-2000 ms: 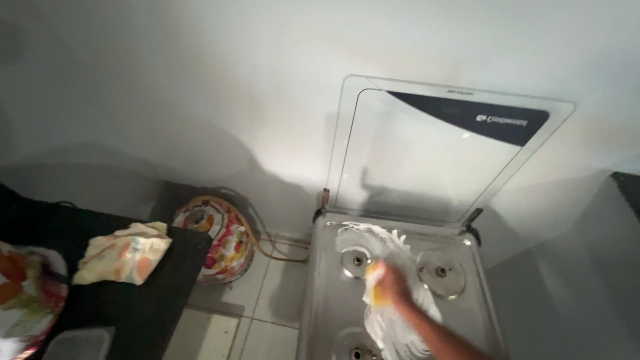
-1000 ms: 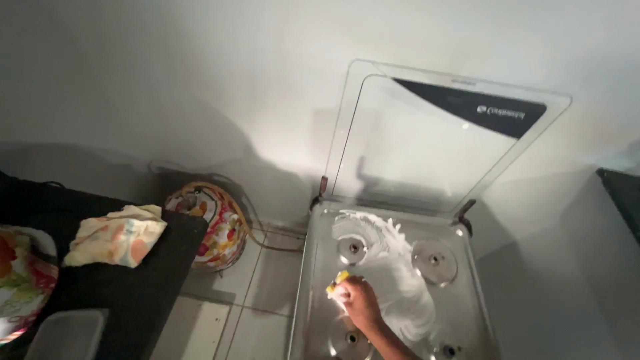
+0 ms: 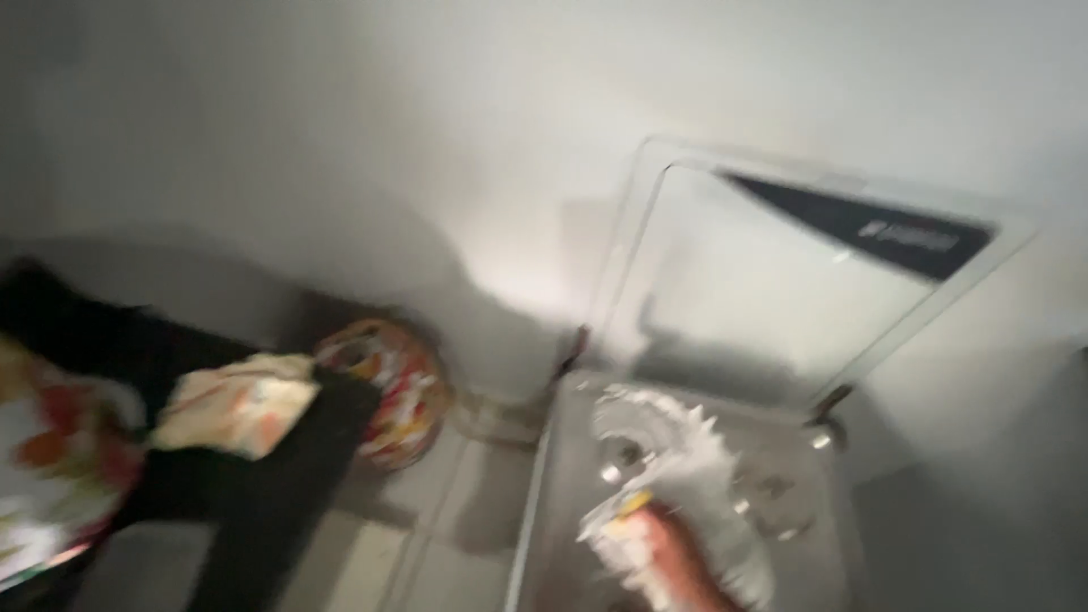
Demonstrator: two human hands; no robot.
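Foam covers my right hand [image 3: 667, 544], which is shut on a yellow sponge [image 3: 635, 503] pressed to the metal top of a gas stove [image 3: 820, 527]. White foam [image 3: 710, 476] spreads in a thick curved band around the back left burner [image 3: 629, 455] and down the middle of the stovetop. The back right burner [image 3: 769, 489] is blurred. Behind them the stove's glass lid [image 3: 765, 280] stands raised against the wall. My left hand is out of view. The lower part of the stovetop is partly hidden by my hand and the frame's edge.
Left of the stove, a dark counter [image 3: 280, 510] holds a crumpled patterned cloth [image 3: 242, 408] and a floral-covered item [image 3: 59, 459]. Between counter and stove, a round thing with a floral cover [image 3: 399, 399] stands on the tiled floor, a hose or cable beside it.
My right hand with the sponge has moved from between the back burners toward the front left of the stovetop. Foam now gathers around the hand.
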